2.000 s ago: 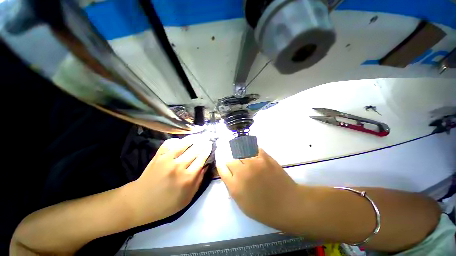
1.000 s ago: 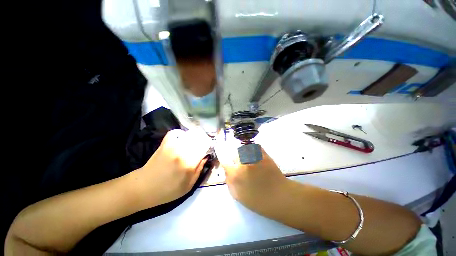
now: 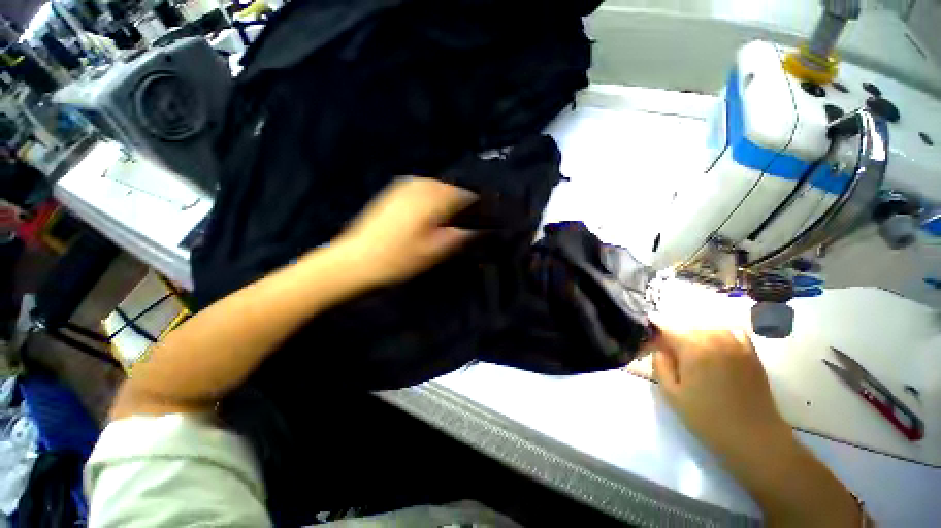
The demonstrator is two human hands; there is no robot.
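The black garment lies heaped from the upper middle down over the table's front edge. A bunched part of it reaches the brightly lit needle area. My left hand, slightly blurred, is on the middle of the garment, thumb and fingers parted around dark cloth; its fingertips are lost in shadow, so a grip cannot be made out. My right hand is beside the needle area, its thumb and finger pinching the garment's edge. Glare hides the needle and presser foot.
The white machine head with a blue stripe stands at the right. Red and silver thread snips lie on the bed right of my right hand. A ruler strip runs along the front edge. A grey motor-like unit is at upper left.
The view has swung left. My left hand has left the needle area and moved left onto the heaped garment. My right hand remains beside the needle area.
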